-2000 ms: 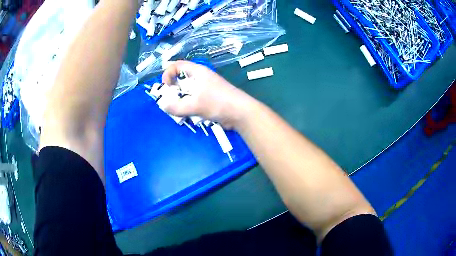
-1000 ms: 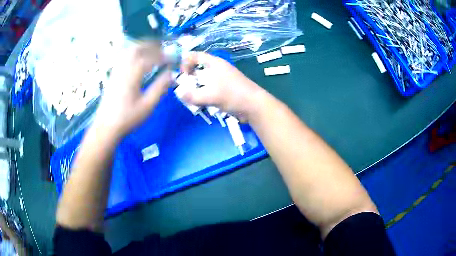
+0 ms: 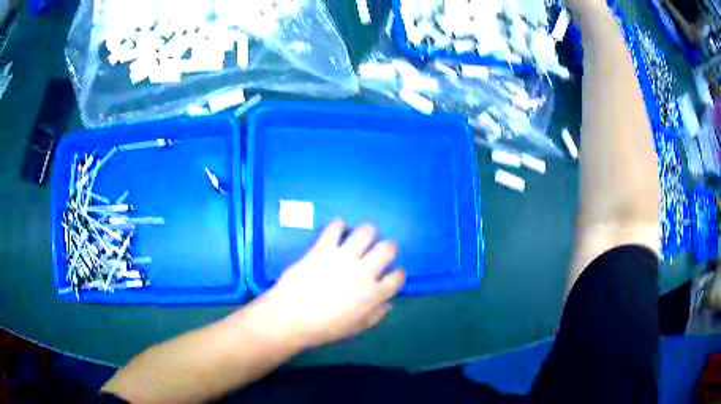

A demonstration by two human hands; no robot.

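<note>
My left hand (image 3: 340,288) is over the front edge of the right-hand blue tray (image 3: 470,205), fingers apart, with nothing seen in it; its palm side is hidden. A white label (image 3: 296,214) lies on that tray's floor, and no parts show there. The left-hand blue tray (image 3: 150,297) holds a tangled heap of leaded cores (image 3: 99,237) along its left side and a couple of loose ones. My right forearm reaches up to the top edge at the right, beside the filled back tray; the hand is cut off by the edge.
A clear bag of white sleeves (image 3: 178,51) lies behind the trays. A second bag (image 3: 506,110) lies below a filled blue tray (image 3: 474,57). Loose white sleeves (image 3: 510,180) lie right of the trays. A dark bar (image 3: 39,150) is at left. Side trays (image 3: 672,173) line the right.
The view has shifted left. The sleeved parts under my right hand no longer show in the tray. My right arm has moved up and right; my left hand has come down to the tray's front edge.
</note>
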